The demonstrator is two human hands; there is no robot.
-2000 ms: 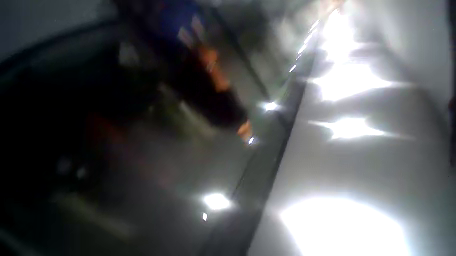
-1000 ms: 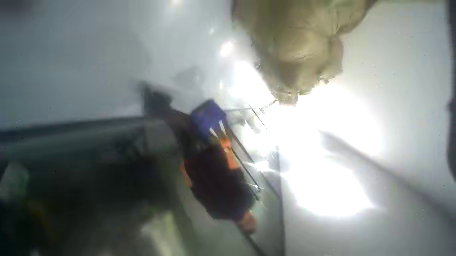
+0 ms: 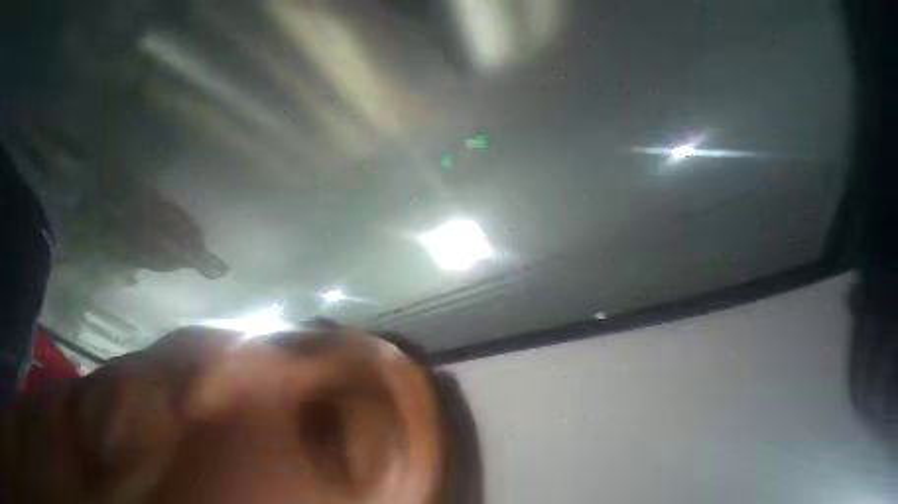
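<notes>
No hand of mine can be made out in the picture. Nearest to the camera, a person's head (image 3: 295,423) fills the lower left, blurred and cut off by the bottom edge. No held or worked-on object can be made out. The view is tilted and blurred.
A dark glossy surface (image 3: 581,226) with bright light spots spans the upper part. A dark edge strip (image 3: 630,323) borders a pale surface (image 3: 660,413) at the lower right. Dark shapes stand at both side edges. A small red patch (image 3: 49,362) shows at the left.
The view has swung round. The person in dark and orange clothing and the beige shape at the top are gone from view; a head now shows close at lower left.
</notes>
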